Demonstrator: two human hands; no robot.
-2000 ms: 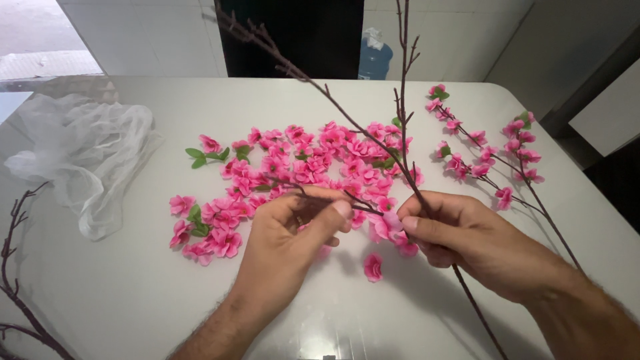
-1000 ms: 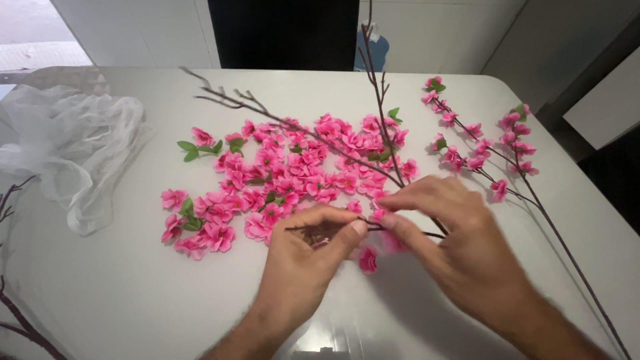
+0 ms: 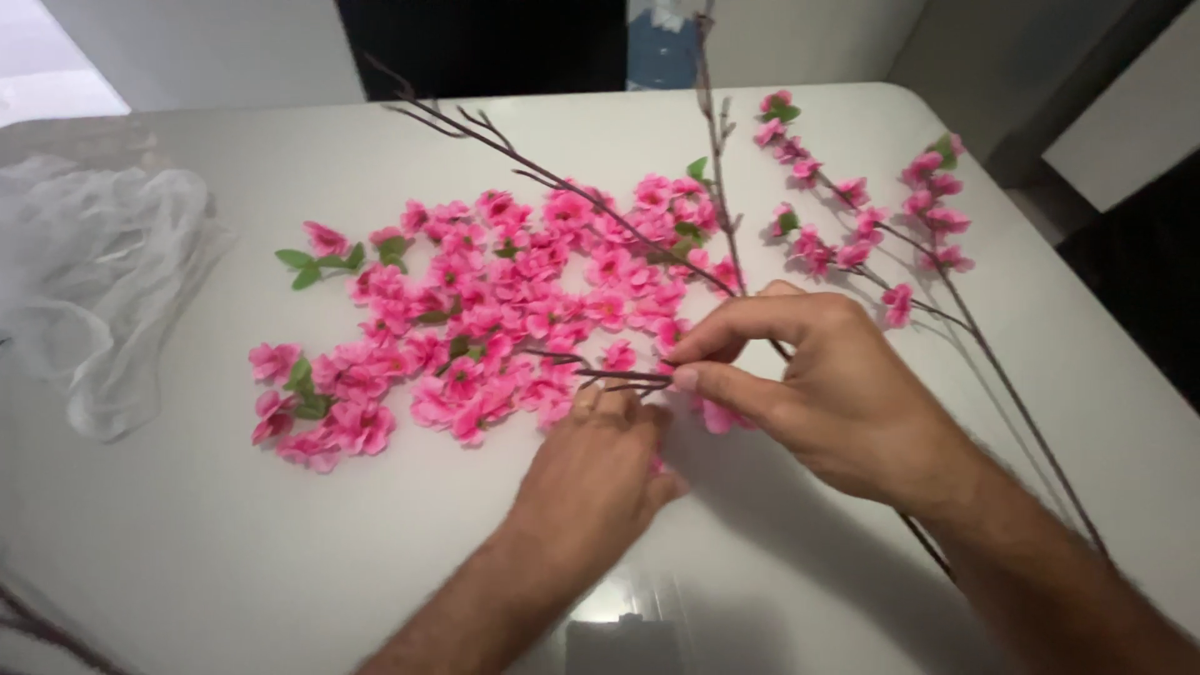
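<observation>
My right hand [image 3: 825, 394] pinches a side twig of a bare brown artificial branch [image 3: 600, 202] between thumb and fingertips. The branch's longer stems rise up and left over loose pink fabric blossoms [image 3: 497, 300] with a few green leaves, spread on the white table. Below the twig, my left hand [image 3: 600, 459] reaches down at the near edge of the blossoms, its fingertips partly hidden by the twig; whether it grips a blossom I cannot tell. At the right lies a branch with pink blossoms on it [image 3: 975, 328].
Sheer white fabric [image 3: 112, 281] lies bunched on the left of the white table [image 3: 281, 562]. Part of another bare brown branch [image 3: 56, 633] shows at the lower left corner. Beyond the far table edge stands a blue object [image 3: 661, 52] beside a dark panel.
My left hand has let go of the side twig and moved down toward the loose blossoms. My right hand stays at the twig, now pinching it near its tips.
</observation>
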